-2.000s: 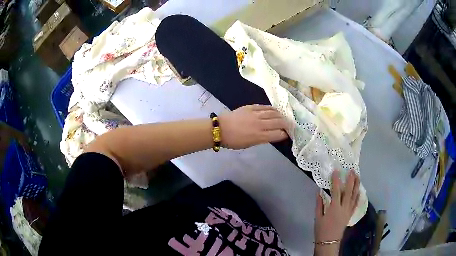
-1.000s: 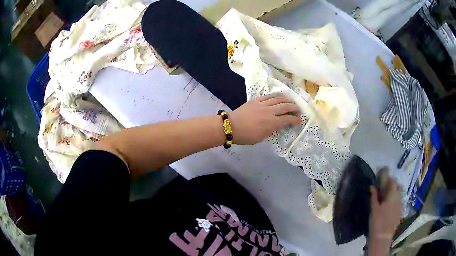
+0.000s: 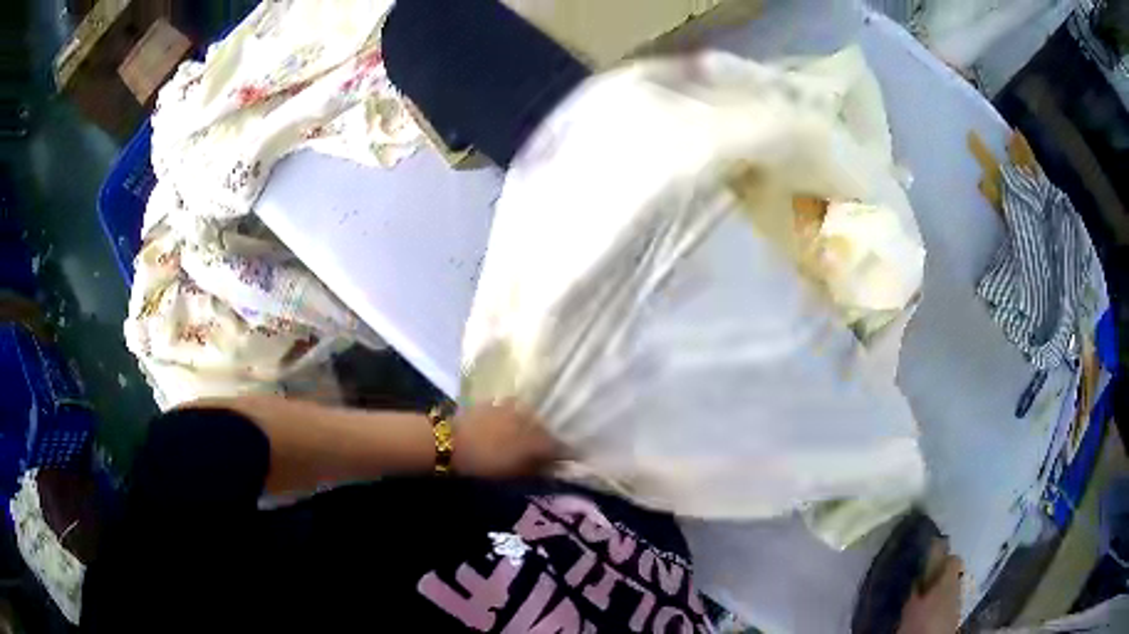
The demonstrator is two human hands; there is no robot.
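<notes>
My left hand (image 3: 501, 443) is low at the centre near my body, blurred, shut on an edge of the pale cream cloth (image 3: 693, 334). The cloth spreads from my hand to the right over the board and table, pulled into folds and blurred. My right hand (image 3: 935, 597) is at the lower right, partly cut off by the bottom edge, holding the dark steam iron (image 3: 894, 572). The black pressing arm (image 3: 477, 74) shows at the top, its lower part hidden by the cloth. The floral dress part (image 3: 235, 186) lies heaped on the left.
A striped cloth (image 3: 1038, 266) lies at the far right table edge, with yellow-tan pieces (image 3: 987, 167) beside it and a small dark tool (image 3: 1028, 394) below. Blue baskets (image 3: 56, 415) stand on the left. The white table (image 3: 372, 248) has a rounded right side.
My left hand has moved down and left towards my body, pulling the cream cloth along, and the lace band is no longer visible. My right hand with the iron has moved lower.
</notes>
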